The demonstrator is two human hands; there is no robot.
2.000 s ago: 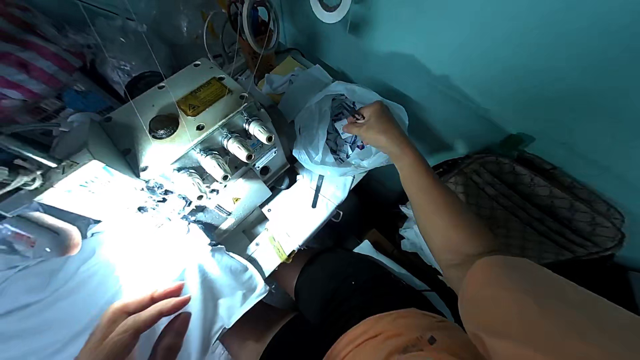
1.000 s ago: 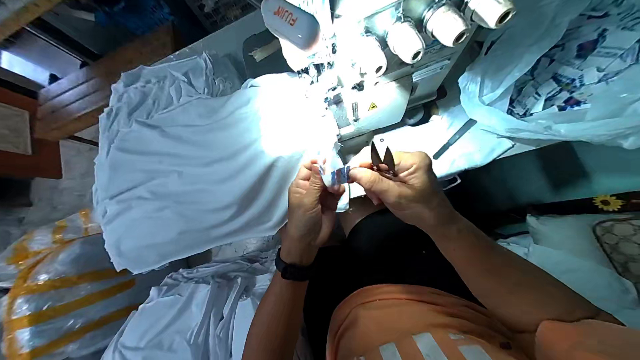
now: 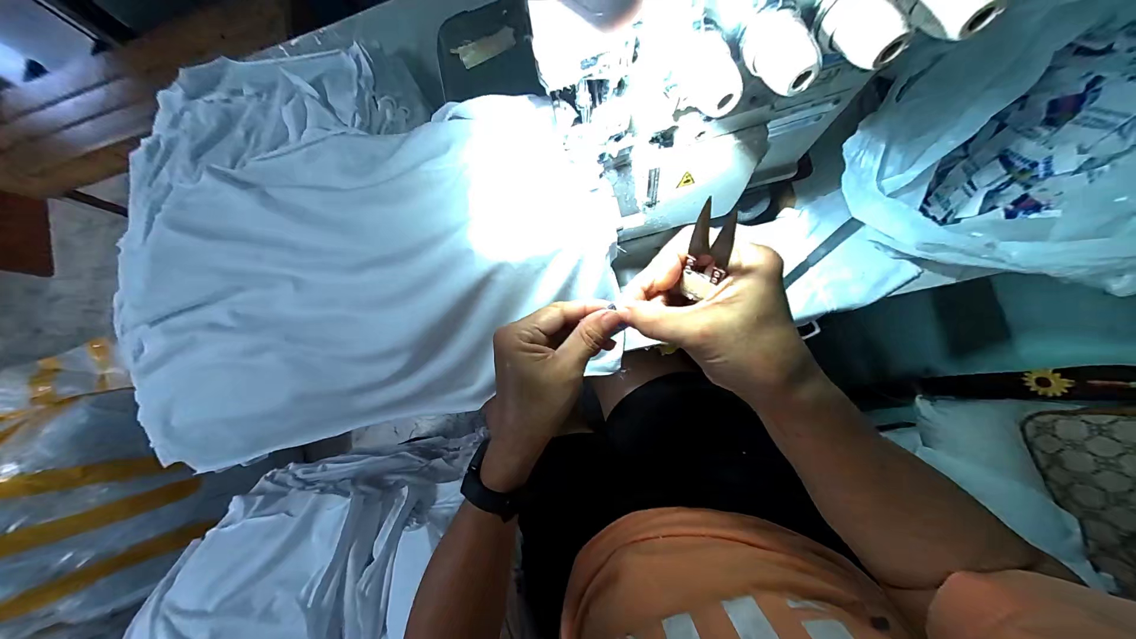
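My left hand (image 3: 555, 373) and my right hand (image 3: 723, 311) meet at the lower right edge of a white fabric piece (image 3: 337, 266). Thumb and fingers of both pinch a small dark-marked piece, mostly hidden between the fingertips; it looks like a label. Thread snips (image 3: 707, 253) rest in my right palm, blades apart and pointing up. Above the hands is the needle area of an overlock sewing machine (image 3: 683, 169), whose lamp glares on the fabric.
A clear plastic bag (image 3: 896, 209) of small printed labels lies at the right. White fabric (image 3: 284, 532) is piled below the worktop, beside a plastic-wrapped bundle with yellow tape (image 3: 98, 470). A wooden bench (image 3: 80, 98) stands at upper left.
My right hand has come from the label bag to my left hand at the fabric edge. The small piece showed between the hands a second ago and is now mostly covered. The view has swung left.
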